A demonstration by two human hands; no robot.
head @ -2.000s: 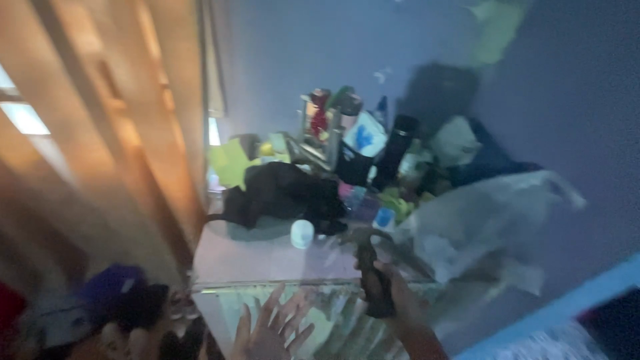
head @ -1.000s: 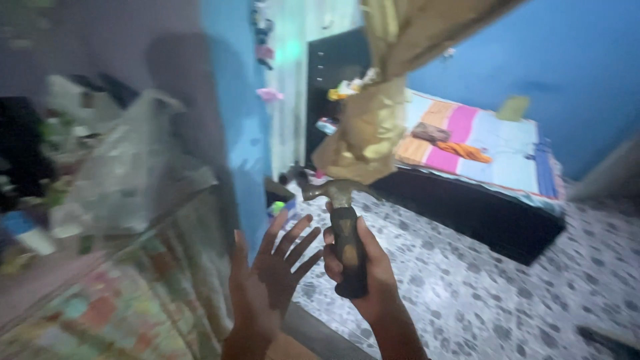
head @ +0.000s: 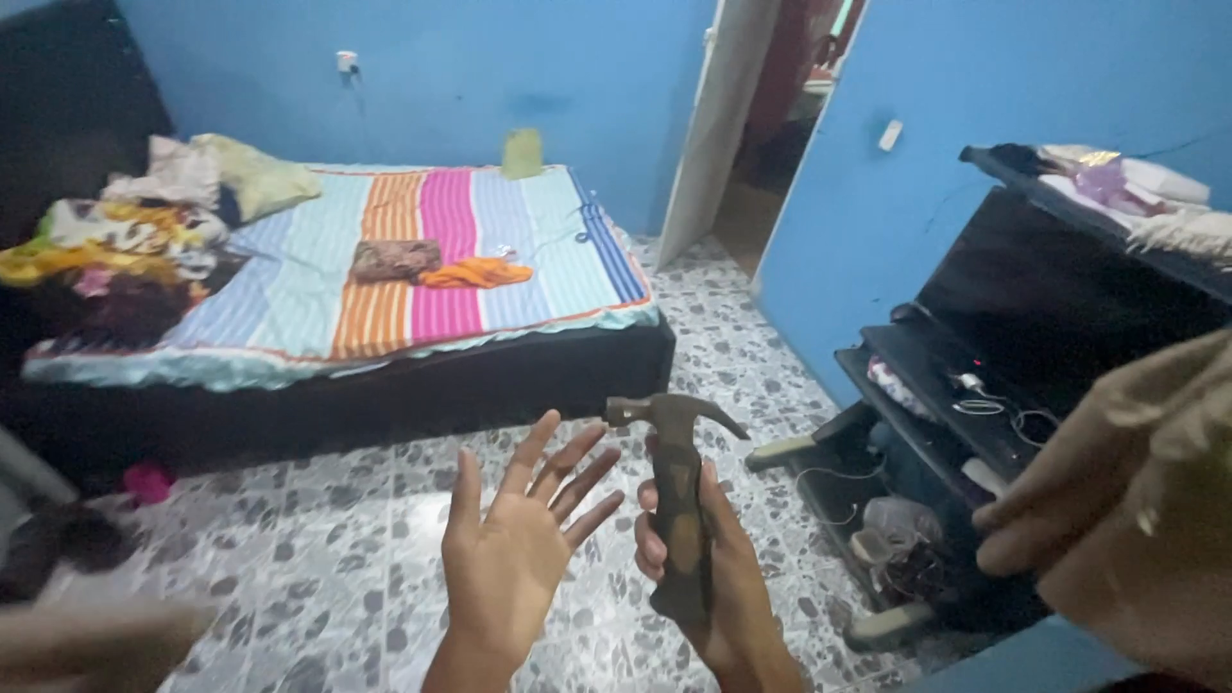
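Observation:
My right hand (head: 717,568) is closed around the dark grip of a claw hammer (head: 681,500), which stands upright with its head on top. The hammer's striking face points left and its curved claw points right. Just to the left, my left hand (head: 525,529) is raised with the palm showing and the fingers spread, holding nothing. Its fingertips are close to the hammer head; whether they touch cannot be told.
A bed with a striped sheet (head: 385,318) stands ahead, bearing clothes (head: 144,250), a pillow and an orange cloth (head: 476,272). A doorway (head: 760,144) lies beyond. At the right are a black shelf unit (head: 924,385) with cables and a blurred brown cloth (head: 1136,520).
The view has swung far right, from a cluttered table top to the bed and shelf unit. The hammer stays in my right hand; my left hand stays spread beside it.

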